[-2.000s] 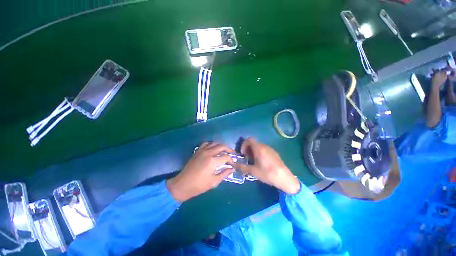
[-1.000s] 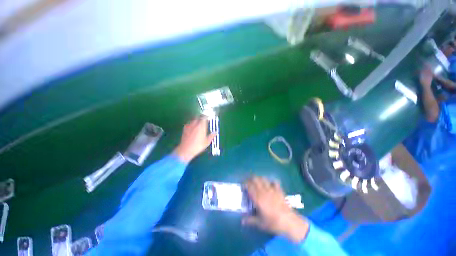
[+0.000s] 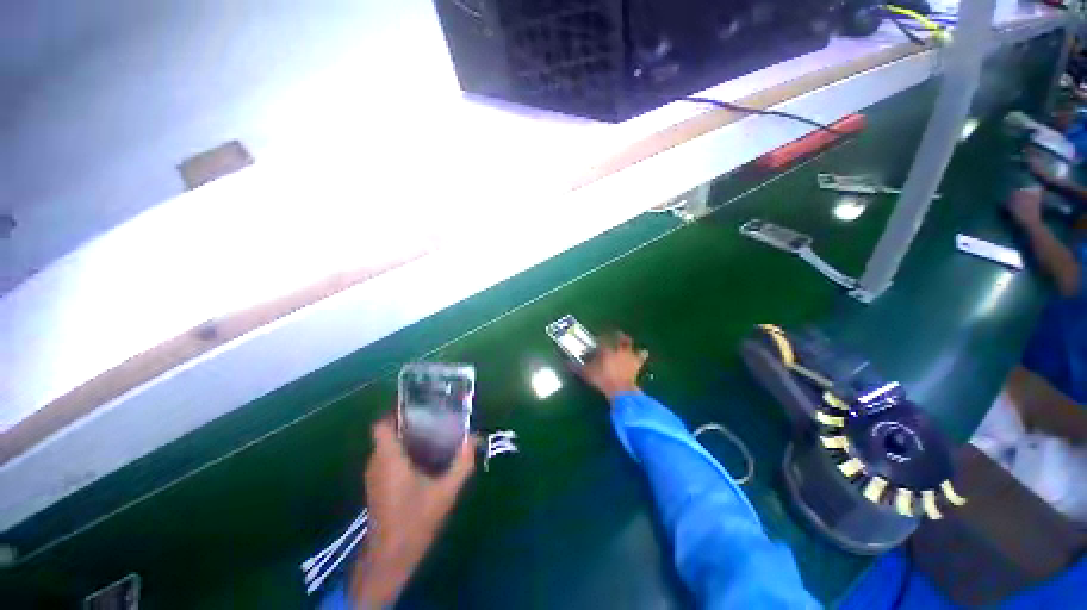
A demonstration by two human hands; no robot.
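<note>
My left hand (image 3: 411,506) holds a power bank unit (image 3: 436,417) upright above the green belt, its clear-edged face showing a busy end at the top and a plain greyish part below. My right hand (image 3: 615,365) reaches out to a second unit (image 3: 572,338) lying on the belt. Its fingers touch and cover that unit's near end; whether they grip is unclear. White cable tips (image 3: 501,446) show just right of my left hand. More white cables (image 3: 336,552) show left of my left wrist; which unit they belong to is unclear.
The tape dispenser (image 3: 858,459) with pale tabs stands right, a pale hoop (image 3: 727,453) beside my right sleeve. Further units (image 3: 777,235) lie up the belt past a grey post (image 3: 930,155). A black box (image 3: 644,48) sits on the white ledge. Another person's arm (image 3: 1043,238) is far right.
The view has tilted up and shifted. My left hand has lifted a unit off the surface. My right hand has moved from the unit on the bench out to one on the belt.
</note>
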